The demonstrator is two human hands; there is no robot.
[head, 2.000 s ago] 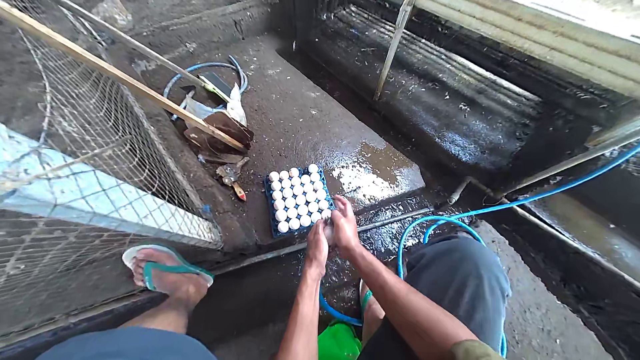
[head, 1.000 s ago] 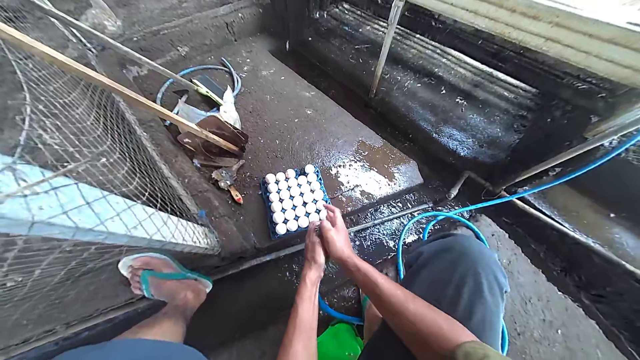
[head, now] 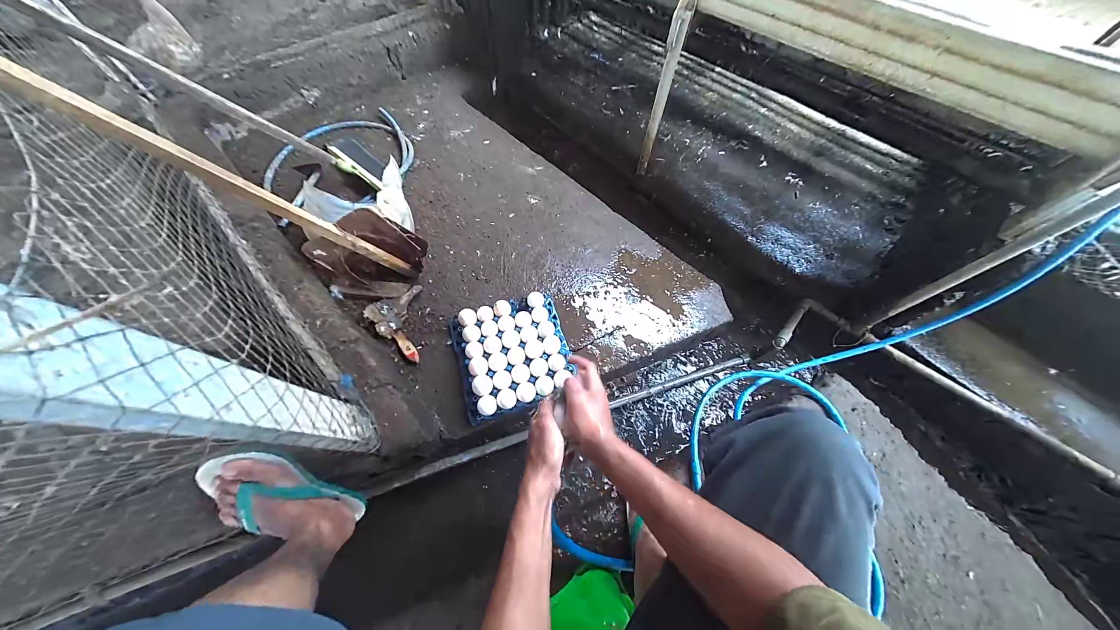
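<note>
A blue plastic egg tray (head: 456,350) with several rows of white eggs (head: 516,356) sits on the wet concrete ledge. At its near right corner, my left hand (head: 546,444) and my right hand (head: 588,407) are pressed close together. Something small and pale shows between the palms, but the fingers cover most of it, and I cannot tell what it is. A green plastic thing (head: 591,600), partly hidden by my arms, is below them between my legs.
A blue hose (head: 962,308) loops beside my right knee. Wire netting (head: 157,236) stands at left. A brush with a red-tipped handle (head: 405,345), a wooden pole (head: 192,166) and a brown metal blade (head: 372,241) are beyond my left foot. A pipe (head: 674,379) runs along the ledge.
My hands stay together beside the tray's near right corner, and the fingers have shifted a little. The tray rests in the same place.
</note>
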